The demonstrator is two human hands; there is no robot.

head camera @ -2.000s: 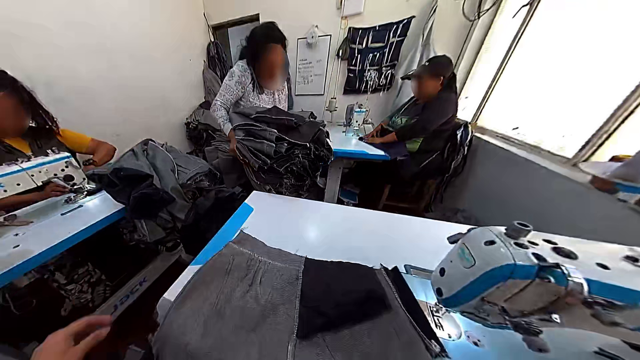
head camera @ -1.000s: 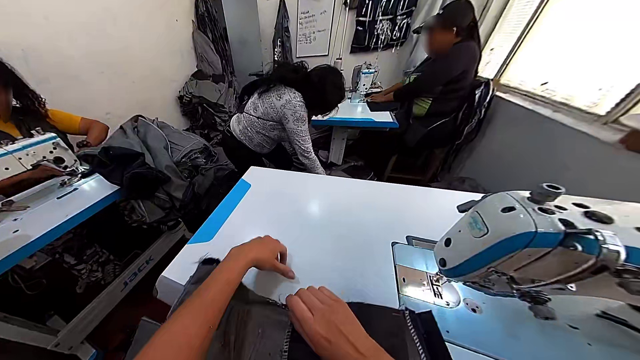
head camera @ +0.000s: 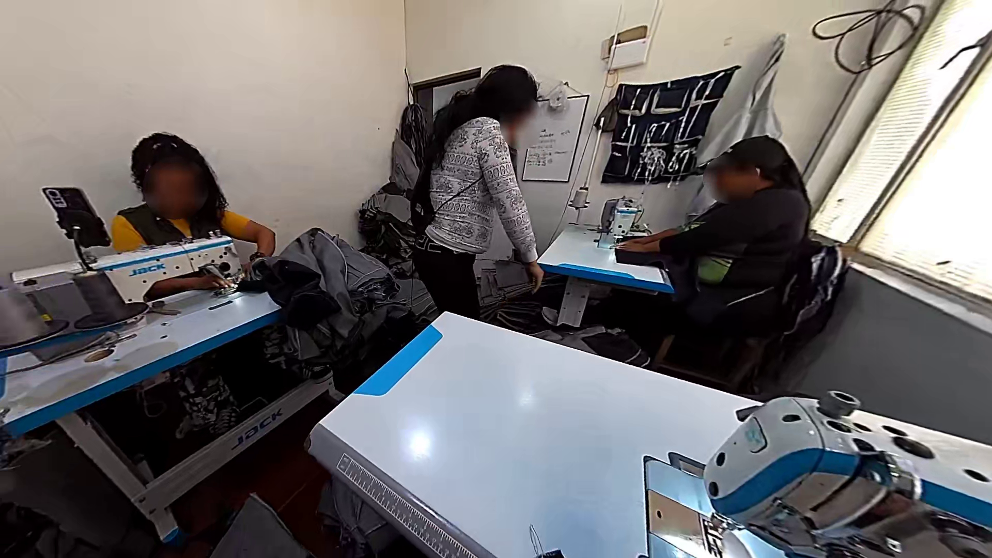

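Note:
Neither of my hands shows in the head view now. A white and blue industrial sewing machine (head camera: 821, 465) stands at the lower right on a white sewing table (head camera: 511, 418). Its lamp lights the metal needle plate (head camera: 686, 519). A small dark scrap with thread (head camera: 549, 553) shows at the bottom edge of the view. Grey cloth (head camera: 260, 531) lies below the table's left edge, cut off by the frame.
At the left, a person sits at a Jack sewing machine (head camera: 170, 263) beside heaped grey garments (head camera: 333, 271). Another person (head camera: 477, 178) stands beyond my table. A seated person (head camera: 744, 217) works at a further sewing table (head camera: 604, 267). A ruler strip (head camera: 403, 504) runs along my table's front edge.
Both my hands and the dark garment panels under them have left the view of my table. The person beyond it, bent over one second ago, now stands upright. The view has tilted up.

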